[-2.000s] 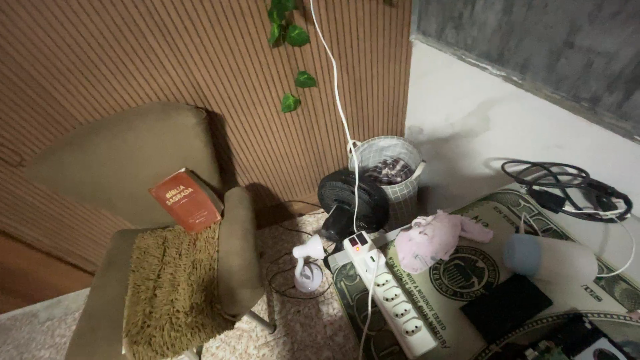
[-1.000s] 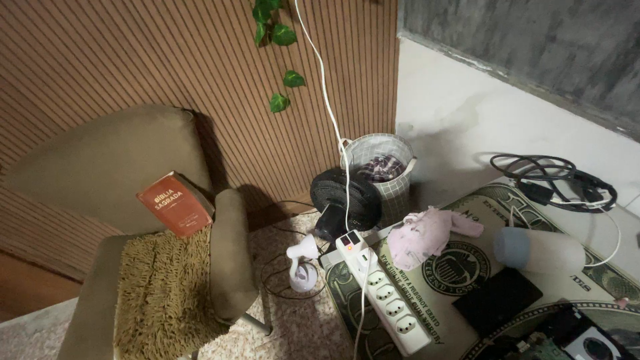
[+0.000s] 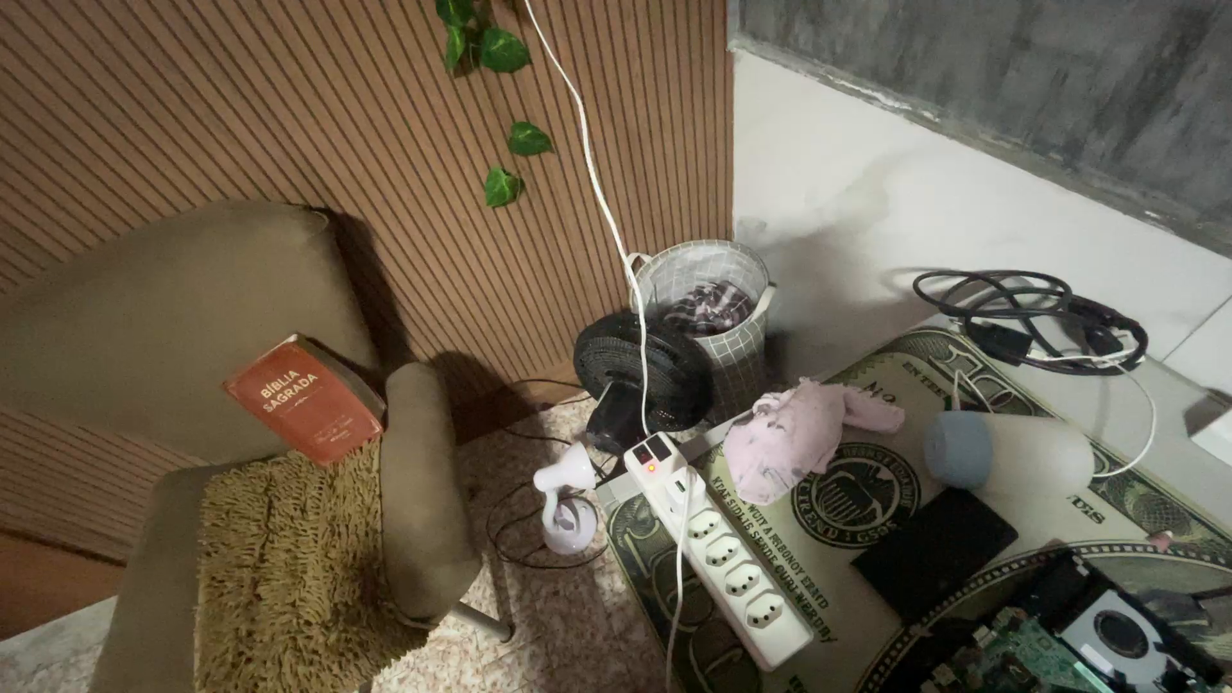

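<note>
Neither my left hand nor my right hand shows in the head view. A white power strip (image 3: 736, 568) with a lit red light lies along the left edge of a banknote-patterned mat (image 3: 828, 568). Beside it rest a crumpled pink cloth (image 3: 784, 443) and a black flat rectangular object (image 3: 934, 553). A whitish cylinder with a blue-grey end (image 3: 1011, 448) lies on its side, a white cable at it. At the lower right is an opened electronic device with a green circuit board (image 3: 1025, 650) and a cooling fan (image 3: 1121, 635), cut off by the frame.
An armchair (image 3: 433, 500) at left holds a red book (image 3: 308, 399) and a shaggy cushion or cover (image 3: 289, 577). A black fan (image 3: 645, 375), a white lamp (image 3: 568, 520) and a fabric basket (image 3: 736, 356) stand beyond the table. Coiled black cables (image 3: 1035, 318) lie near the wall. A white cord (image 3: 597, 173) hangs down.
The view has shifted slightly. None of the objects has plainly moved, and no hand appears in the earlier frames.
</note>
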